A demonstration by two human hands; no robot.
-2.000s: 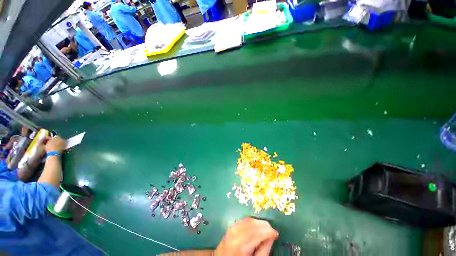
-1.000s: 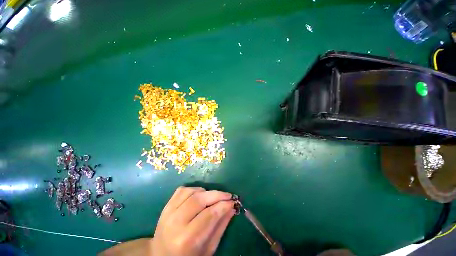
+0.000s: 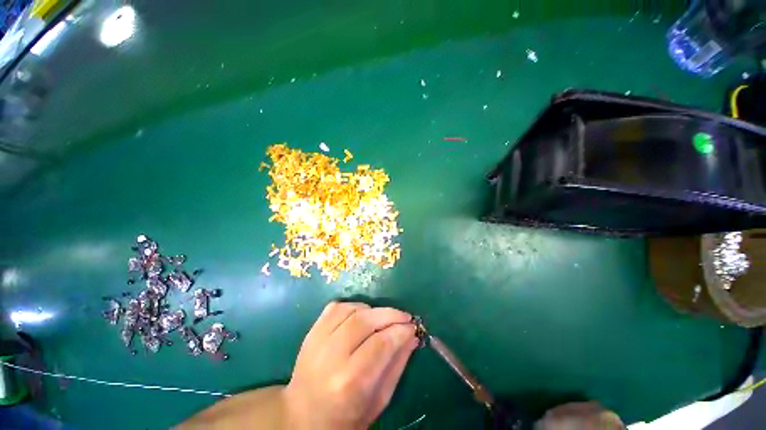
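My left hand [image 3: 353,361], bare, is at the lower middle. Its thumb and forefinger pinch a small dark metal part [image 3: 420,332], mostly hidden by the fingertips. The tip of a soldering iron [image 3: 458,367] meets the part from the lower right. My right hand [image 3: 579,417] is at the bottom edge, cut off and blurred, beside the iron's dark handle; its fingers are not clear. Solder wire [image 3: 118,384] runs from the left edge to behind my left wrist.
A heap of tiny orange-and-white pieces [image 3: 332,214] lies mid-bench, with dark metal parts [image 3: 160,302] at left. At right are a black bin [image 3: 638,168], a brown tip cleaner [image 3: 684,273] and a clear bottle [image 3: 701,42]. A solder spool [image 3: 12,382] shows at the left edge.
The view has swung down and right since two seconds ago, bringing the iron and tip cleaner into view. Since one second ago, the iron and left hand keep nearly the same pose together.
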